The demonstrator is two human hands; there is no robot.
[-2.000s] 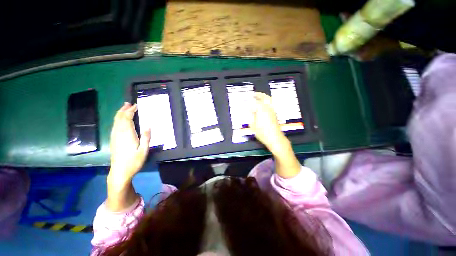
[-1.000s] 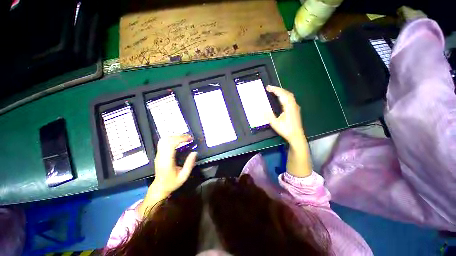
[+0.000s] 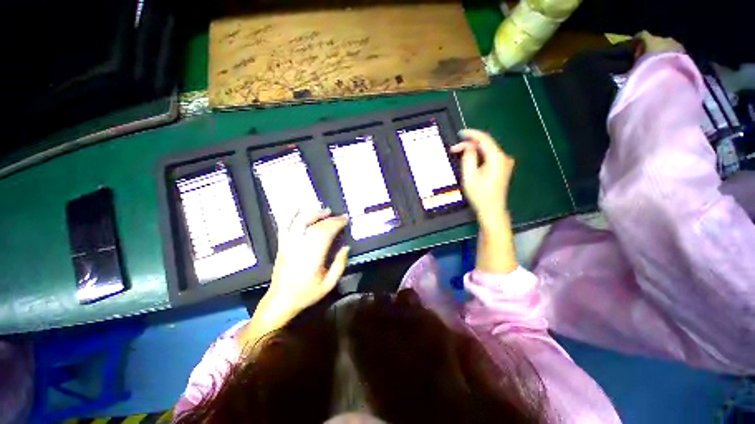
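A dark foam tray (image 3: 170, 248) with four slots lies at a slant on the green mat. Each slot holds a smartphone with a bright white screen: the far left one (image 3: 211, 219), the second one (image 3: 284, 178), the third one (image 3: 362, 182) and the right one (image 3: 429, 161), with an orange mark low on its screen. My left hand (image 3: 310, 257) is over the lower part of the second phone, fingers bent and apart, holding nothing; it hides that phone's lower end. My right hand (image 3: 487, 174) is at the tray's right edge beside the right phone, fingers curled loosely, holding nothing.
A separate dark smartphone (image 3: 95, 244) lies on the green mat (image 3: 137, 174) left of the tray. A marked wooden board (image 3: 348, 54) and a yellow-green wrapped post (image 3: 530, 33) stand behind. A neighbour's pink sleeve (image 3: 654, 124) reaches in at the right.
Since the first frame the tray appears turned and further left in view. My left hand has moved from the tray's left end to the second phone, my right from the third phone to the right edge.
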